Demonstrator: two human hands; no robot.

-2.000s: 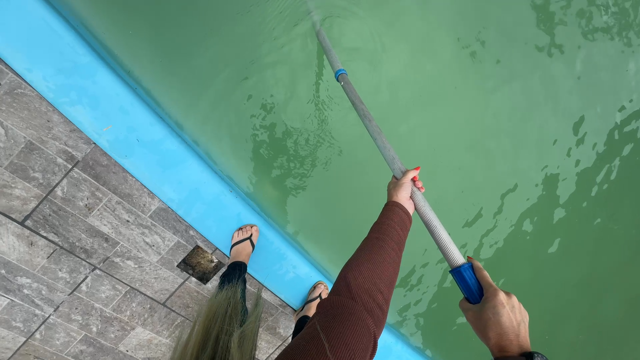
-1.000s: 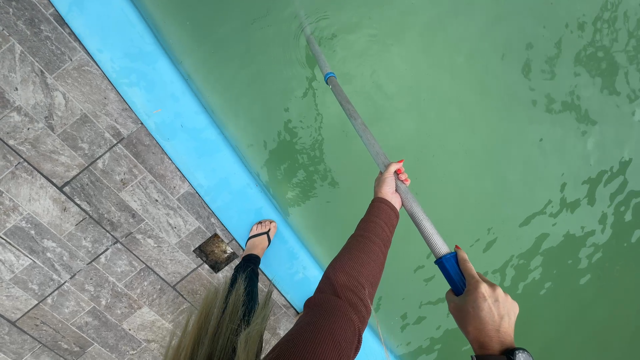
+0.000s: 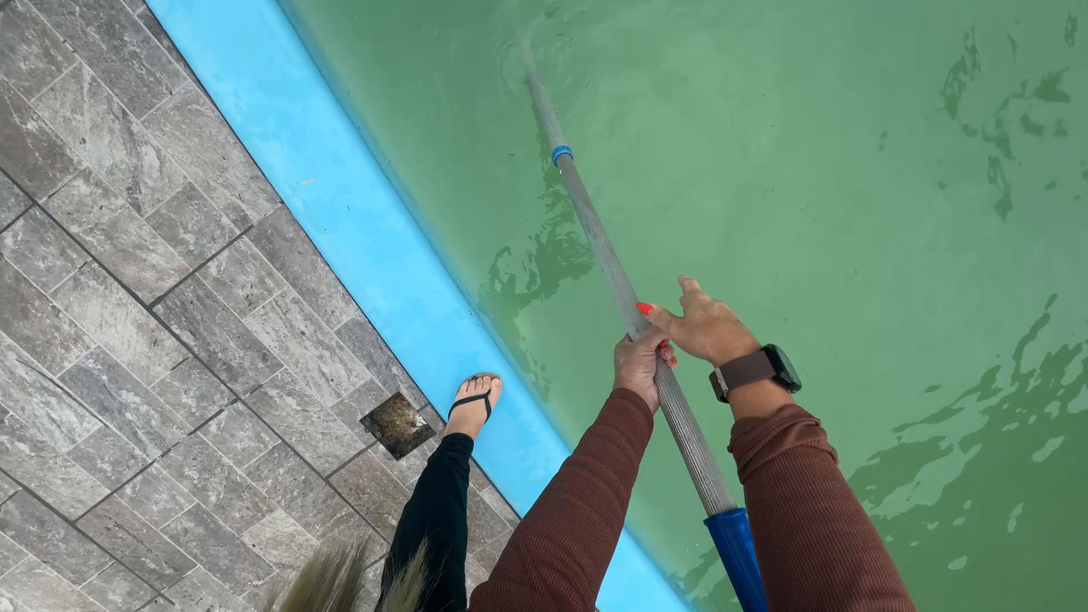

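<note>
A long grey telescopic pole [image 3: 595, 225] slants across the view, its far end sunk in the murky green pool water [image 3: 807, 170] and out of sight. A blue collar [image 3: 562, 154] rings it higher up, and a blue grip [image 3: 736, 557] covers its near end. My left hand [image 3: 639, 365] is closed around the ribbed part of the pole. My right hand [image 3: 701, 323], with a watch on its wrist, is just right of the pole beside my left hand. Its fingers are apart, and its thumb reaches over toward the pole; whether it touches is unclear.
The light blue pool edge [image 3: 365, 229] runs diagonally, with my foot in a black flip-flop [image 3: 476, 404] on it. Grey stone paving [image 3: 212, 340] lies to the left, with a small square recess [image 3: 397, 425] near the edge. Strands of hair hang at the bottom.
My right hand has let go of the blue grip and moved up the pole to beside my left hand. My left hand still holds the pole.
</note>
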